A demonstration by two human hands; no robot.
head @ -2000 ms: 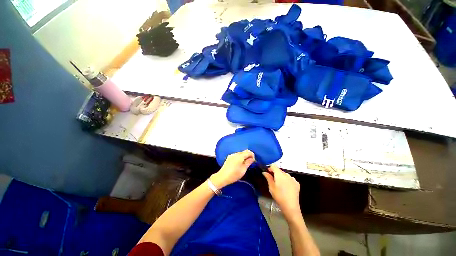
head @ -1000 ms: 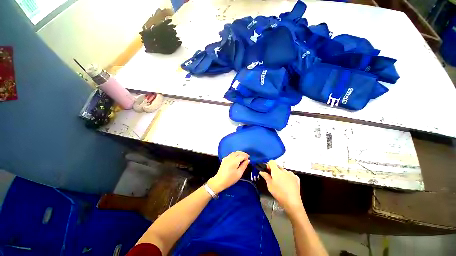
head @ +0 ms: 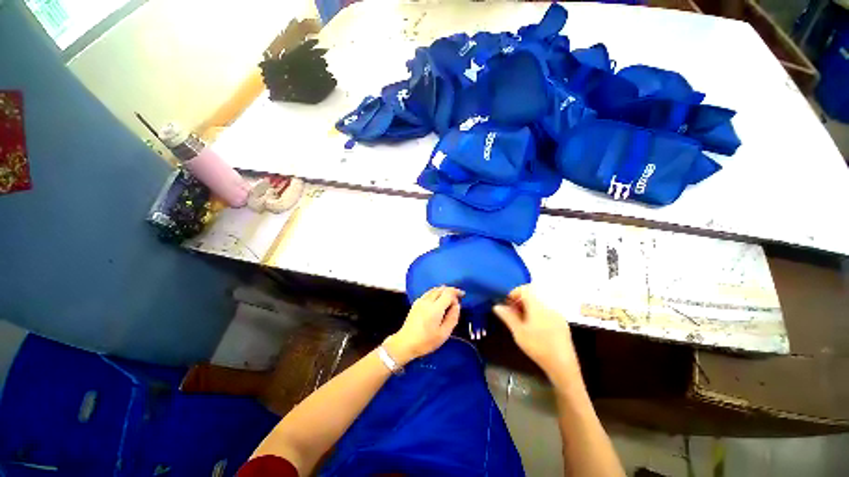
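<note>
A blue pouch [head: 473, 265] lies at the near edge of the stained board, plain side up, with a bit of white print showing at its lower edge. My left hand [head: 430, 319] grips its near edge between thumb and fingers. My right hand [head: 532, 321] is at the pouch's right near corner, fingers curled and slightly blurred; whether it holds a tool or the pouch cannot be told. Another blue pouch [head: 484, 216] lies just beyond, below a heap of blue pouches [head: 507, 88] with white logos.
A pink bottle [head: 216, 175] stands at the table's left end beside a dark box [head: 179, 207]. A black bundle [head: 298, 74] lies near the window. Blue bins [head: 70, 410] are on the floor at lower left. A brown cardboard box [head: 773, 382] is at right.
My right hand has moved slightly right and up from the pouch's near edge. The dark tool seen between my hands earlier no longer shows clearly. My left hand keeps its grip.
</note>
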